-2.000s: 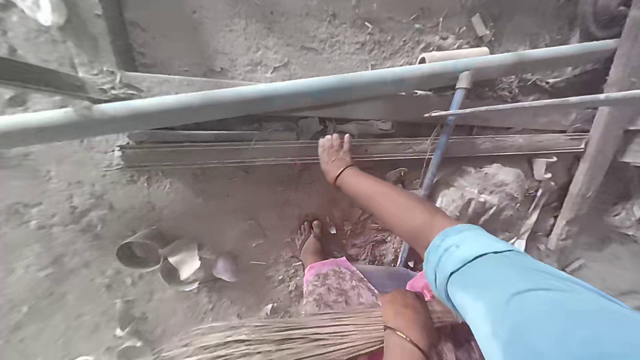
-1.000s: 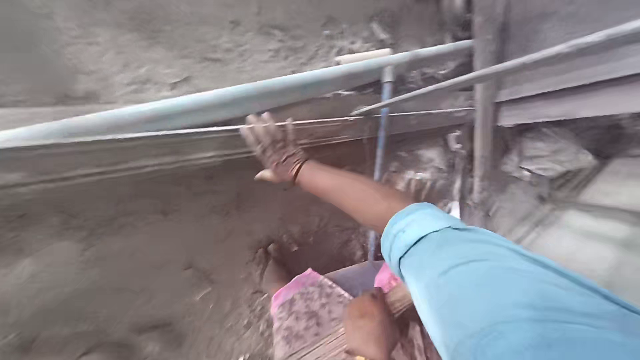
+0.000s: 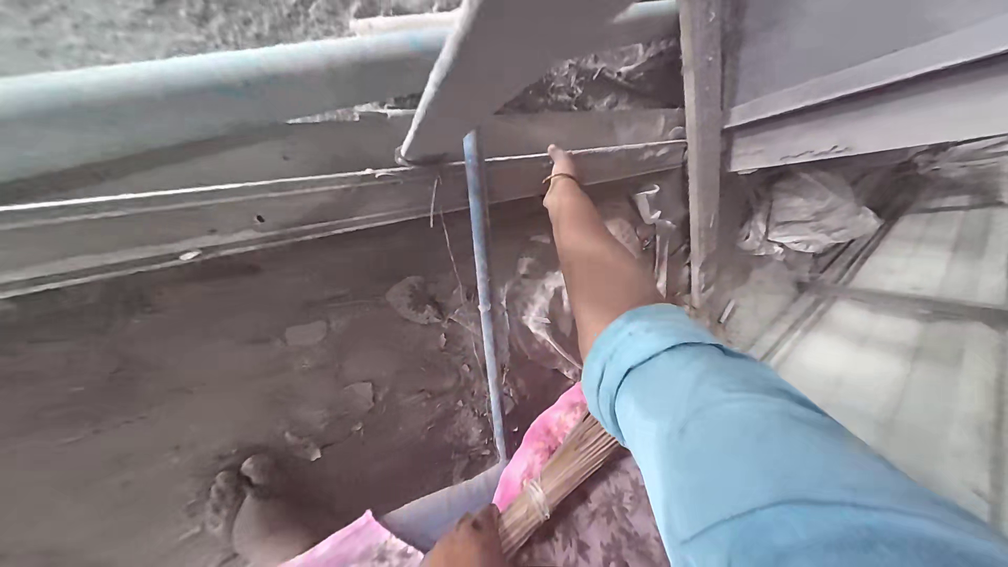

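Observation:
My right arm, in a rolled blue sleeve, reaches away from me, and my right hand (image 3: 561,164) is at the far wooden beam (image 3: 346,197), beside its pale upper edge. Only a narrow part of this hand shows, and its finger pose is unclear. Low in the view, my left hand (image 3: 471,542) grips a bundle of thin dry sticks (image 3: 555,476), tied with a band near that hand. The bundle lies over pink, flower-patterned cloth (image 3: 606,512); my right sleeve hides its far end.
A thick pale-blue pole (image 3: 197,87) crosses above the beam. A thin blue pipe (image 3: 483,276) stands between me and the beam. On the right are a wooden post (image 3: 702,157), a crumpled plastic sheet (image 3: 819,213) and a pale panelled surface (image 3: 906,339). A bare foot (image 3: 264,504) rests on the dirt.
My right hand has moved right along the beam, from left of the thin blue pipe to right of it. The view has shifted right. My left hand stays at the bundle.

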